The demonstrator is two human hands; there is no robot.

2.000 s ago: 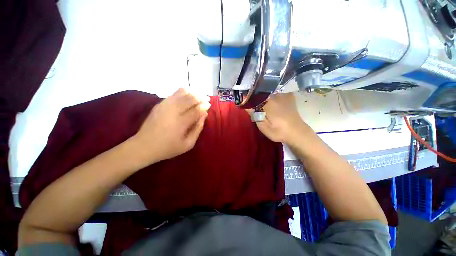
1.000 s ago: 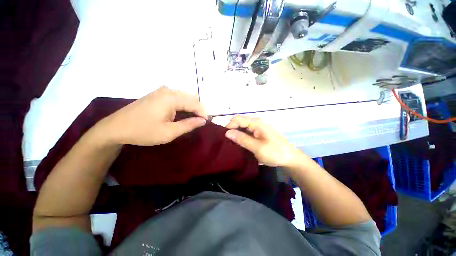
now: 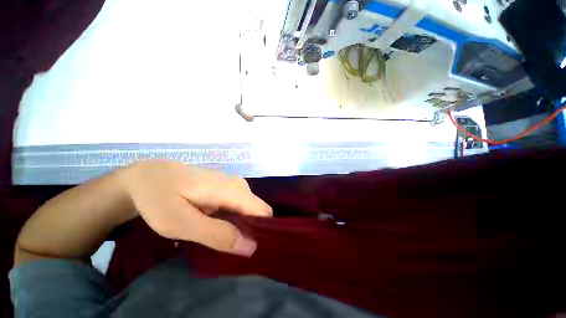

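Observation:
A dark red garment piece point(image 3: 397, 242) is spread in front of me below the table's front edge, reaching the right rim of the picture. My left hand point(image 3: 198, 208) is closed on its upper edge at the left, thumb in front. My right hand is not visible; the cloth fills that side. A small pale spot shows on the cloth near the middle. The presser foot and needle area point(image 3: 288, 49) of the sewing machine point(image 3: 428, 37) has no cloth under it.
The white table point(image 3: 155, 93) has a printed ruler strip point(image 3: 198, 154) along its front edge. A dark maroon pile point(image 3: 43, 37) lies at the upper left. An orange-red cord point(image 3: 496, 142) and a small dark tool point(image 3: 460, 146) are at the table's right end.
The garment has moved from the table down toward my lap and now stretches far to the right. My left hand moved down with it. My right hand has gone from sight.

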